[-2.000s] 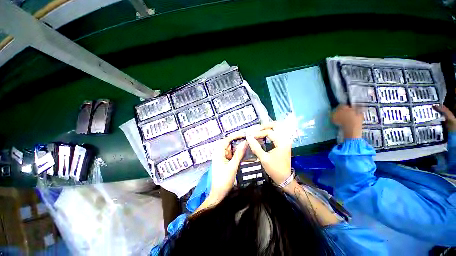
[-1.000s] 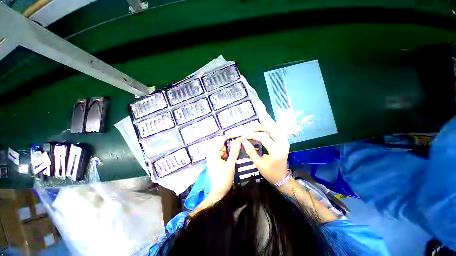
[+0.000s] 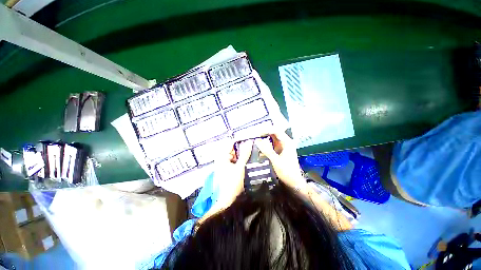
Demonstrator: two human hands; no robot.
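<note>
A dark slotted panel (image 3: 258, 171) with pale bars is held close to the body. My left hand (image 3: 234, 166) grips its left side and my right hand (image 3: 282, 161) its right side, with both thumbs together on its upper part. Whether a small piece is at the thumbs cannot be told. A blister tray (image 3: 182, 124) with slotted panels in its pockets lies just beyond my hands, tilted on a whitish interleaf sheet (image 3: 126, 138). One pocket at the left looks plain. A light-blue adhesive sheet (image 3: 321, 100) with small dark marks at its left lies right of the tray.
Two smooth dark covers (image 3: 90, 112) and dark parts with pale strips (image 3: 62, 162) lie at the left. A clear plastic bag (image 3: 105, 227) hangs at the lower left beside brown cartons (image 3: 31, 224). Blue plastic baskets (image 3: 364, 176) are below the bench. Another person's blue sleeve (image 3: 443, 163) is at the right.
The right-hand tray and the person's hands on it have left the view. The view has shifted slightly. My hands still hold the panel, with the thumbs now lying flatter on it.
</note>
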